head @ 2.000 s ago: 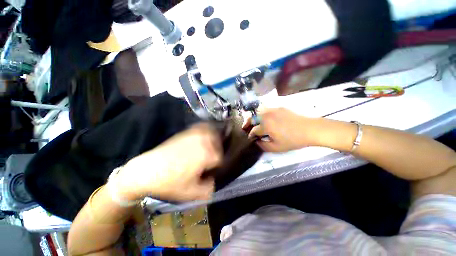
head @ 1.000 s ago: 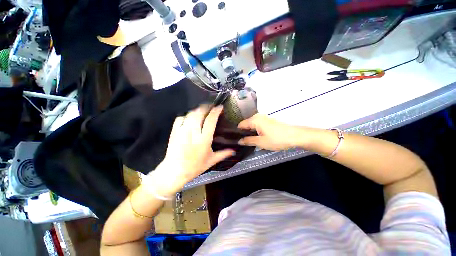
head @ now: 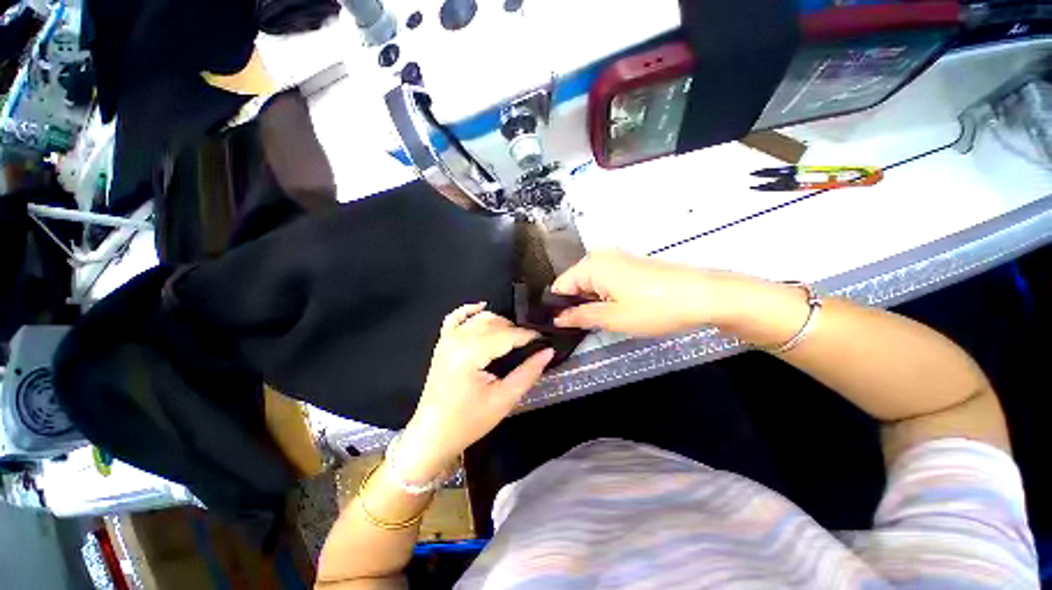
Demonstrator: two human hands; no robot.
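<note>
A large black garment (head: 369, 288) lies on the machine table and drapes down over its left end. Its right end runs to the needle area (head: 533, 194) of the white sewing machine. My left hand (head: 485, 369) pinches the garment's near edge, with bent fingers. My right hand (head: 611, 297) pinches a dark folded band (head: 545, 307) at the same edge, close beside the left fingertips. The fingers partly hide the band. Both hands are in front of the presser foot, on the near side.
Snips with yellow-orange handles (head: 848, 176) lie right of the needle, near a small brown block (head: 775, 144). A dark red control panel (head: 646, 110) is on the machine front, with a black cloth strip (head: 738, 69) over it. A cardboard box (head: 444, 507) stands below the table.
My left hand has moved from flat on the cloth near the needle toward the table's front edge and now pinches the cloth. The garment lies smoother. My right hand has barely moved.
</note>
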